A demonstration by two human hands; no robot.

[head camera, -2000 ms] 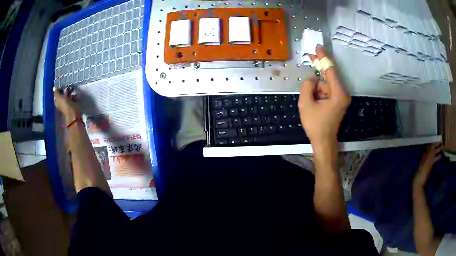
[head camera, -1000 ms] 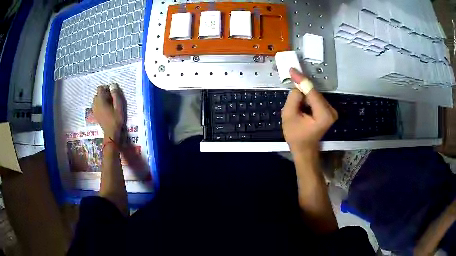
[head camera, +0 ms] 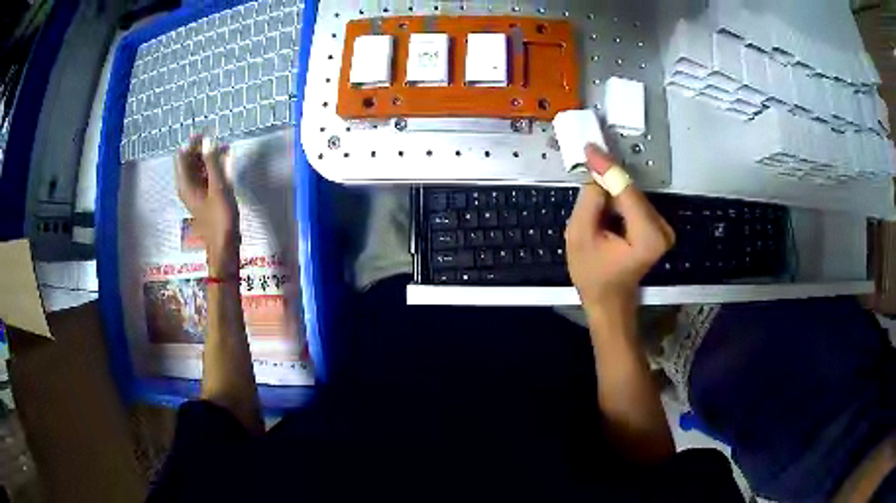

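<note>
The orange fixture [head camera: 452, 102] holds white workpieces [head camera: 427, 59] in its three left pockets; the rightmost pocket is empty. My right hand [head camera: 619, 231], with a pale wrap on one finger, grips a white workpiece [head camera: 580, 138] just below the fixture's right end. Another white workpiece [head camera: 625, 106] lies loose beside it on the perforated plate. My left hand [head camera: 208, 196] is over the blue-rimmed tray, near the lower edge of the tray's parts [head camera: 211, 74]. It is blurred, and whether its fingers hold anything cannot be seen.
The blue tray [head camera: 307, 226] has a newspaper liner [head camera: 265, 314] in its near half. A black keyboard [head camera: 501, 236] sits on a shelf below the perforated plate [head camera: 364, 162]. Overlapping white rows of parts [head camera: 806, 108] lie at right. Another person's dark clothing [head camera: 786, 383] shows at lower right.
My right hand has moved left from the loose pieces, taking one workpiece with it. My left hand has moved from the tray's left side to the right.
</note>
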